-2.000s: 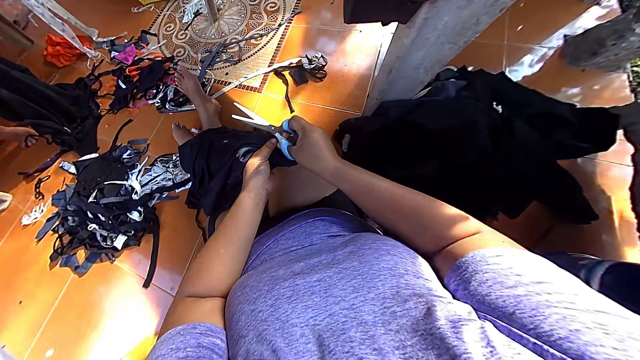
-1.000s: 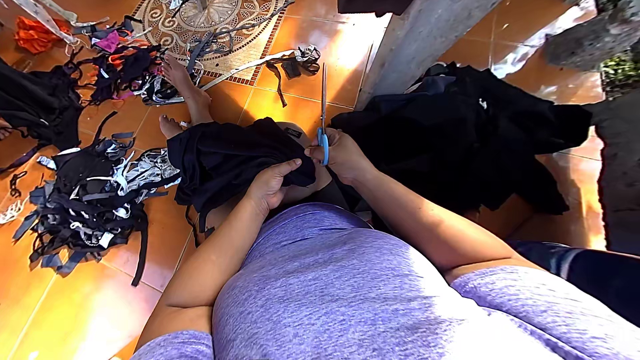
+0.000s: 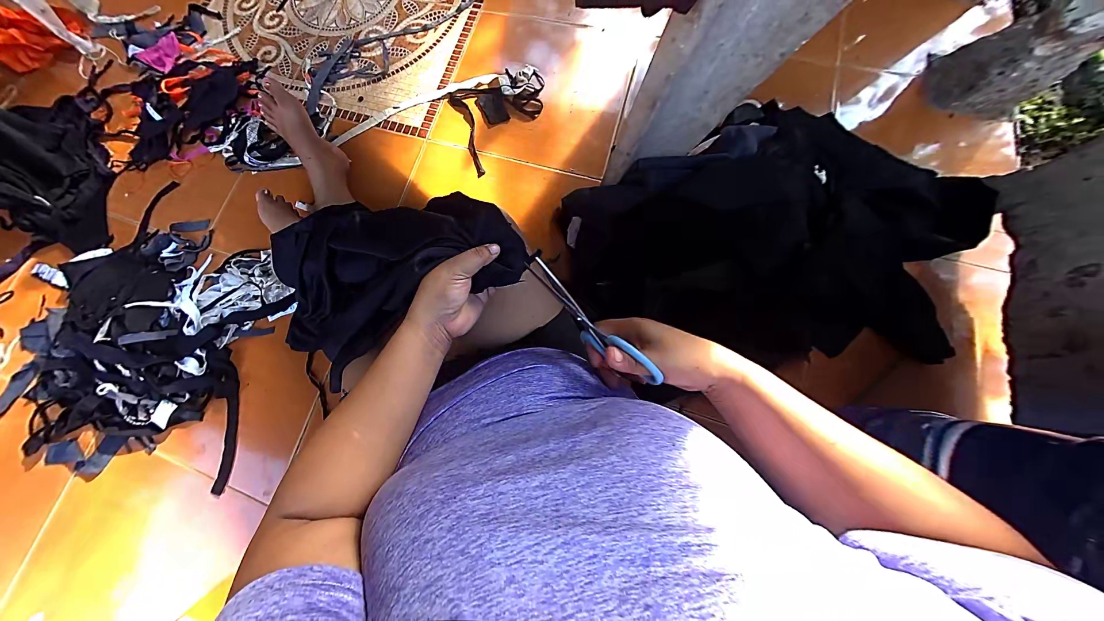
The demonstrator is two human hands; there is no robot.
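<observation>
A black cloth garment (image 3: 371, 259) lies bunched over my lap and leg. My left hand (image 3: 453, 293) grips its right part, thumb on top, with the fingers partly hidden. In my right hand (image 3: 651, 349) is a pair of scissors (image 3: 573, 306) with blue handles. The blades point up and left, and their tips are at the garment's right edge, where a small dark bit of material shows. Whether the tips pinch that bit, I cannot tell.
A large pile of black cloth (image 3: 776, 233) lies right of a concrete post (image 3: 716, 69). Dark and white fabric strips (image 3: 129, 345) are heaped on the tiled floor at the left. More scraps (image 3: 194, 108) lie near my bare feet, beside a patterned round mosaic (image 3: 345, 26).
The scissors first lay across the garment, then stood pointing up, and now tilt up-left with the tips at the cloth edge. My right hand has moved lower, away from the left one.
</observation>
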